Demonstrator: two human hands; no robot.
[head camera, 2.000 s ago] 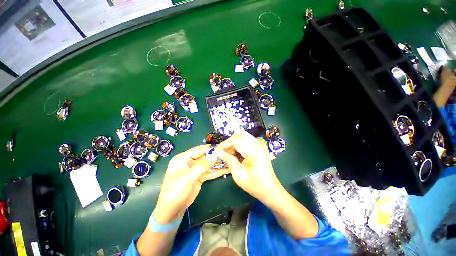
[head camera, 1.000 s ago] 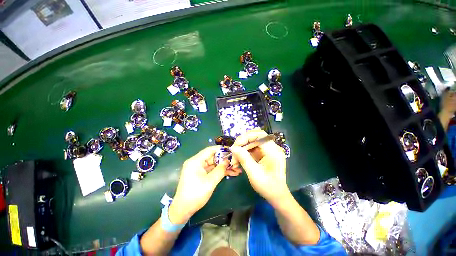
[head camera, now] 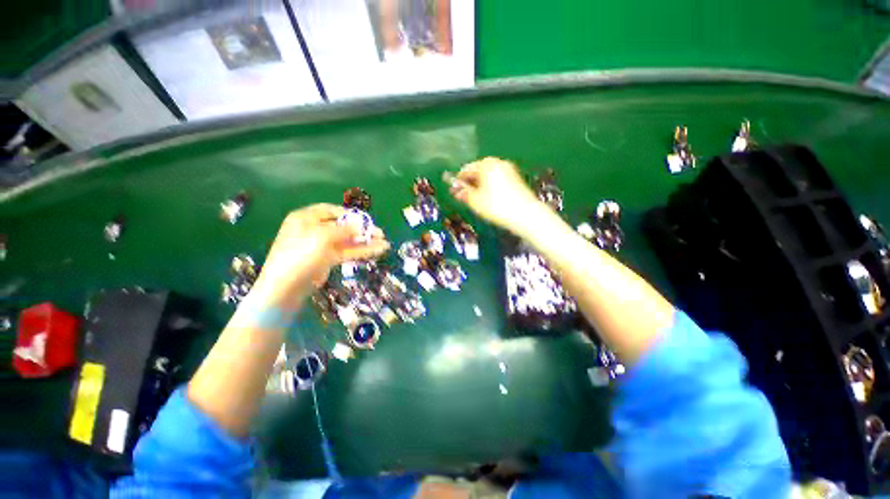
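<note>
My left hand (head camera: 317, 244) holds a round silver-rimmed watch module (head camera: 358, 225) between its fingers, over the green bench, with a brown-copper part at its upper edge. My right hand (head camera: 488, 190) is raised to the right, apart from the module. Its fingers pinch a small slim object (head camera: 452, 180), blurred and mostly hidden. The black parts tray (head camera: 563, 319) of tiny white pieces lies below my right forearm, which partly covers it. Many modules (head camera: 363, 332) with brown parts and white tags lie clustered below and between my hands.
The large black compartment rack (head camera: 781, 244) stands at the right with round units in its cells. A black box (head camera: 122, 361) with yellow and white labels and a red container (head camera: 46, 339) are at the left. Instruction sheets (head camera: 263, 58) stand behind the bench.
The view has swung left and up. My hands have come apart from above the bench's near side; my left hand holds the module farther left, and my right hand reaches forward.
</note>
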